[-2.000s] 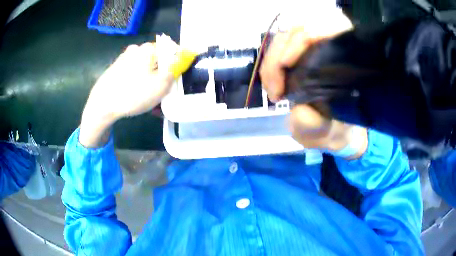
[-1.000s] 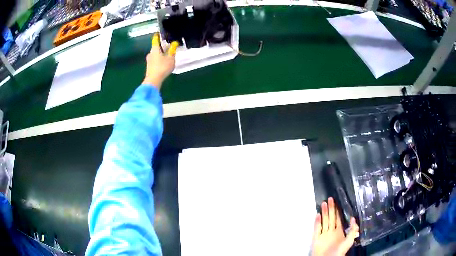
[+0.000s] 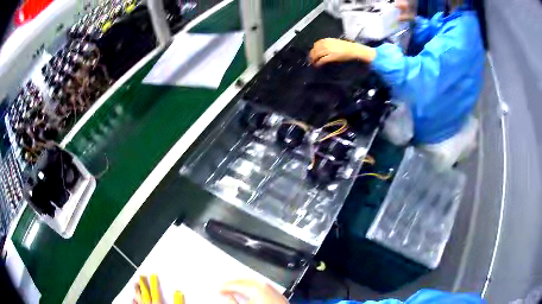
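My left hand [image 3: 148,292] shows only as fingers with yellow finger cots at the bottom edge, over the white work mat [image 3: 184,261]. My right hand [image 3: 252,292] is beside it, cut off by the bottom edge and blurred; I see nothing held in either. The black electric screwdriver [image 3: 255,242] lies beside the mat, touched by no hand. The clear blister tray [image 3: 267,184] lies beyond it, with black round modules and yellow wires at its far end. The white housing [image 3: 80,205] with its black inner assembly sits on the green conveyor at the left.
A person in a blue smock [image 3: 443,89] stands at the upper right, one hand above black parts. Another clear tray [image 3: 419,205] is at the right. A metal post [image 3: 252,35] and a white sheet [image 3: 196,58] are at the conveyor. Many parts crowd the upper left.
The view has swung right. My left hand has let go of the housing on the conveyor and come back over the mat. My right hand has moved away from beside the screwdriver onto the mat.
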